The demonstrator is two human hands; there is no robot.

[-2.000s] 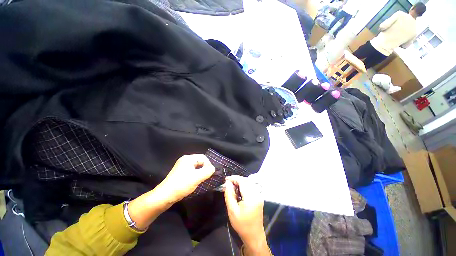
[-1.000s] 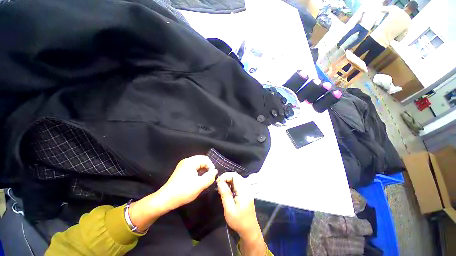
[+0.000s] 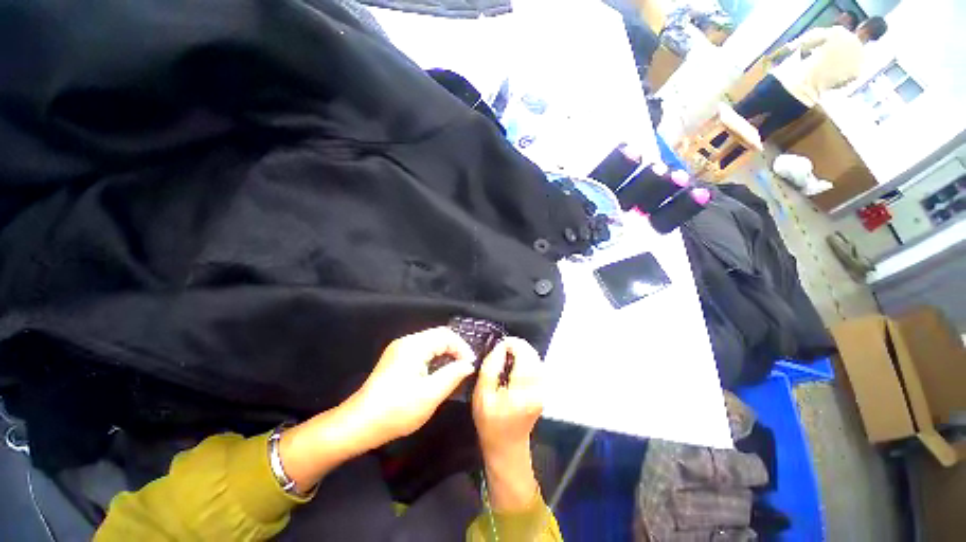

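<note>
A black coat [image 3: 286, 222] fills the left and middle of the view. Two dark buttons [image 3: 543, 287] show near its front edge. My left hand [image 3: 415, 383] pinches the coat edge, beside a small turned-back patch of checked lining [image 3: 477, 332]. My right hand [image 3: 508, 390] is close to it, fingertips closed at the same edge. A thin thread [image 3: 486, 498] hangs below my right hand. A needle cannot be made out; the fingers hide it.
On the white table [image 3: 614, 365] are a dish of dark buttons [image 3: 602, 198], black thread spools [image 3: 646, 191] with pink ends and a smartphone [image 3: 632, 278]. Dark garments [image 3: 752, 265] and a blue crate [image 3: 797, 455] are at right, cardboard boxes [image 3: 884, 381] beyond. People stand far back.
The checked lining at the left is covered by black cloth now, and the patch by my fingers looks smaller. My right hand has come up against the coat edge. The view has shifted slightly.
</note>
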